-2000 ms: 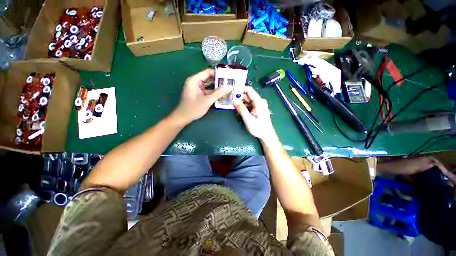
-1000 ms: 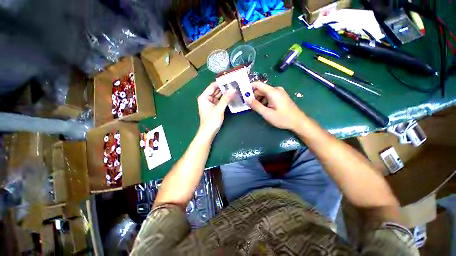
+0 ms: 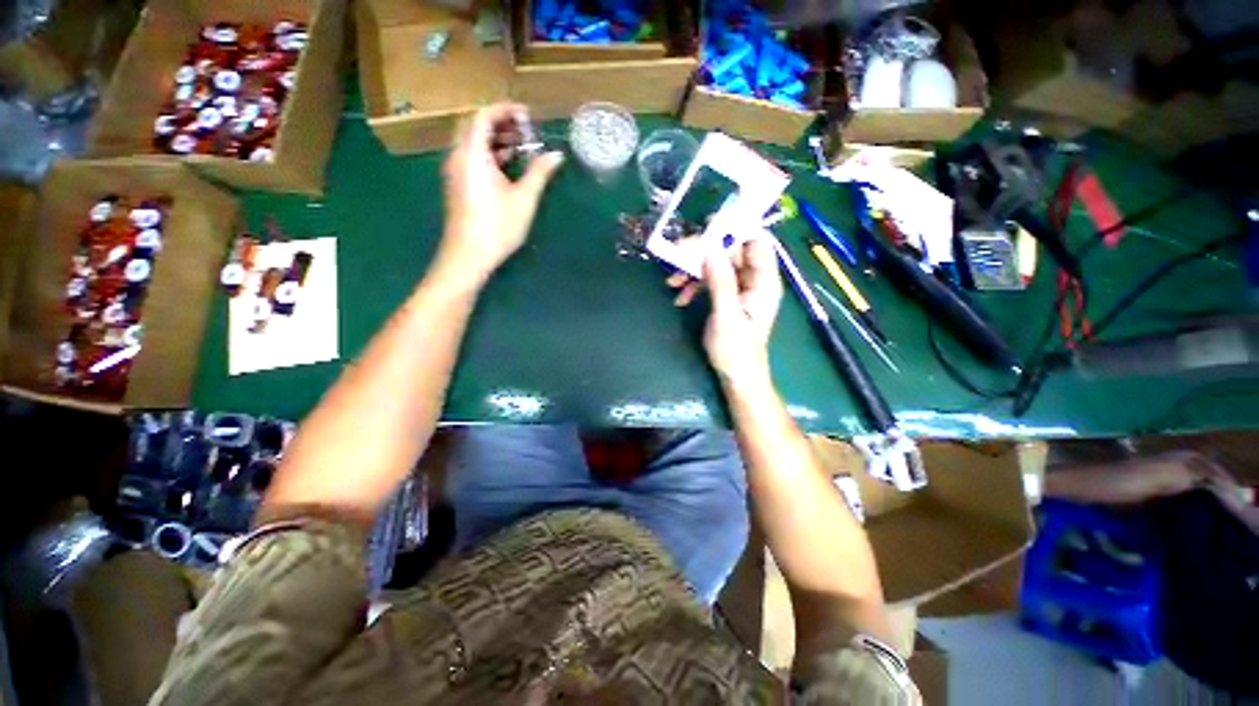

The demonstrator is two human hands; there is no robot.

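My right hand holds a white housing by its lower end above the bench; it is tilted, and its open rectangular window shows. My left hand is raised at the back left of the bench, in front of a cardboard box. A small shiny part shows between its thumb and fingers, too blurred to name. Small loose dark and silver parts lie left of the housing. A tub of whitish contents and a clear tub stand behind; the housing partly overlaps the clear one.
Boxes of red-brown parts are left, beside a white card. Boxes of blue parts line the back. A hammer, yellow pen-like tool and black corded tool lie right. Another person's arm is at the far right.
My left hand has let go of the housing and moved back and left. My right hand alone holds the housing, now tilted. The camera view has also turned.
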